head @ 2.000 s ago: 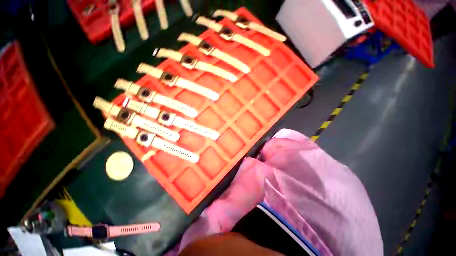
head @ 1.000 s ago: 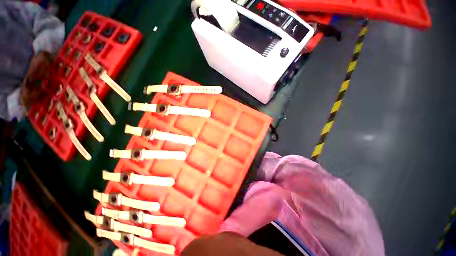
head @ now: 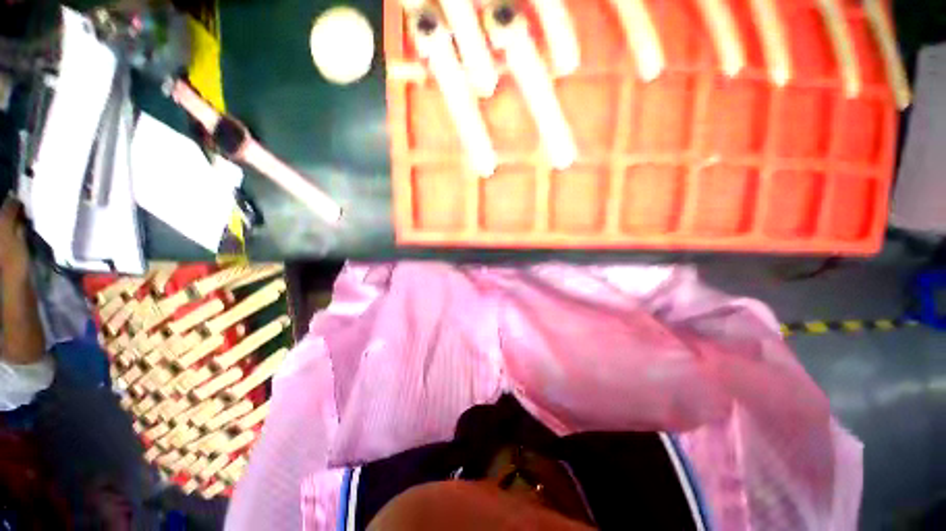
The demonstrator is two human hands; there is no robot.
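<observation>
The red compartment tray (head: 654, 249) lies on the dark green bench top in front of me. Cream-strapped watches (head: 539, 99) lie across its upper rows, some cut off by the top edge; its lower pockets show bare. A pink-strapped watch (head: 296, 187) lies at a slant left of the tray. A round cream disc (head: 342, 45) lies at the upper left. Neither of my hands can be made out; pink clothing fills the lower middle, with a blurred patch of skin at the bottom edge.
White papers (head: 182, 182) and a clipboard (head: 99, 197) lie at the left. A full tray of overlapping cream-strapped watches (head: 197, 373) is at the lower left. Another person's arm (head: 19, 296) shows at the left edge. Yellow-black floor tape (head: 851, 327) and a white box (head: 923, 156) are at the right.
The view has swung left and down. The tray now shows level near the top, the control panel of the white machine has left view, and the papers, pink-strapped watch and full tray have come in.
</observation>
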